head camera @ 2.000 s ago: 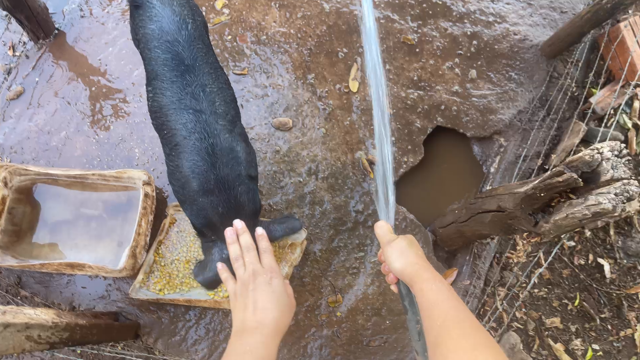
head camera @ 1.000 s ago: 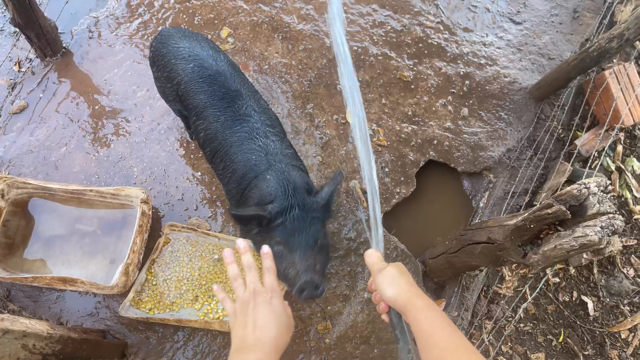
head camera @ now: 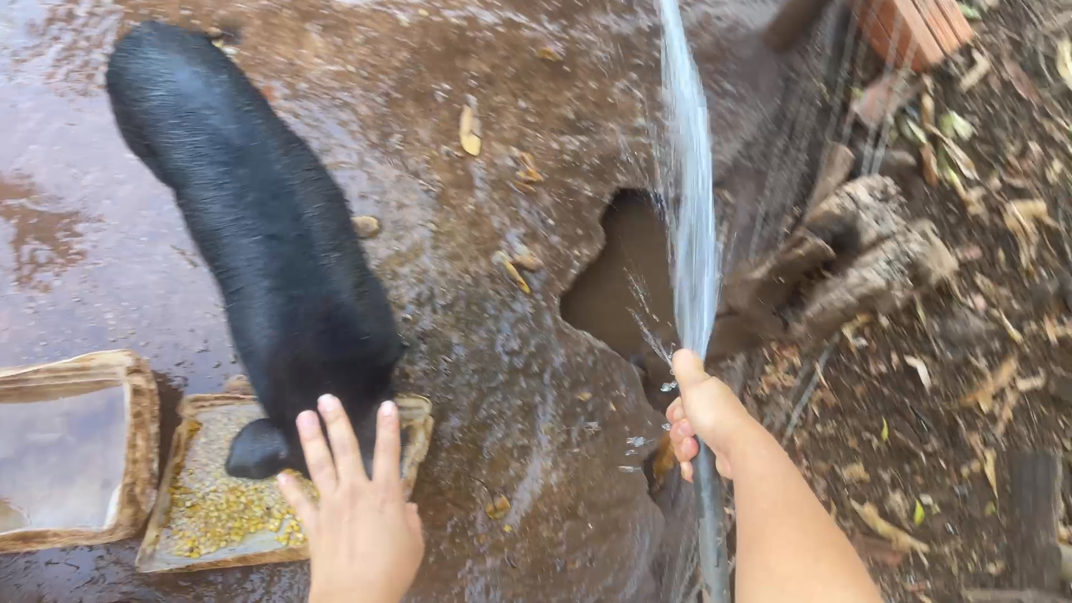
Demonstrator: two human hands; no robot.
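Observation:
My right hand (head camera: 708, 414) grips a grey hose (head camera: 712, 528), its thumb at the mouth, and water (head camera: 691, 184) sprays up the view from it. My left hand (head camera: 360, 511) is spread with the palm down, holding nothing, over the near end of a black pig (head camera: 268, 218). Whether the fingers touch the pig cannot be told. The pig's head is lowered over a shallow trough of yellow corn kernels (head camera: 239, 511), one ear showing and the snout hidden. Left of it stands a trough of water (head camera: 138, 452) with a worn rim.
Wet, muddy ground (head camera: 469, 352) surrounds the pig. A hole with brown water (head camera: 615, 276) lies behind the spray. On the right are a weathered log (head camera: 871, 251), thin fence wires, bricks (head camera: 913, 29) and soil with dry leaves (head camera: 946, 402).
The pig's head was raised beside the corn trough one second ago and is now down over it. The water spray has fanned wider. The view has shifted.

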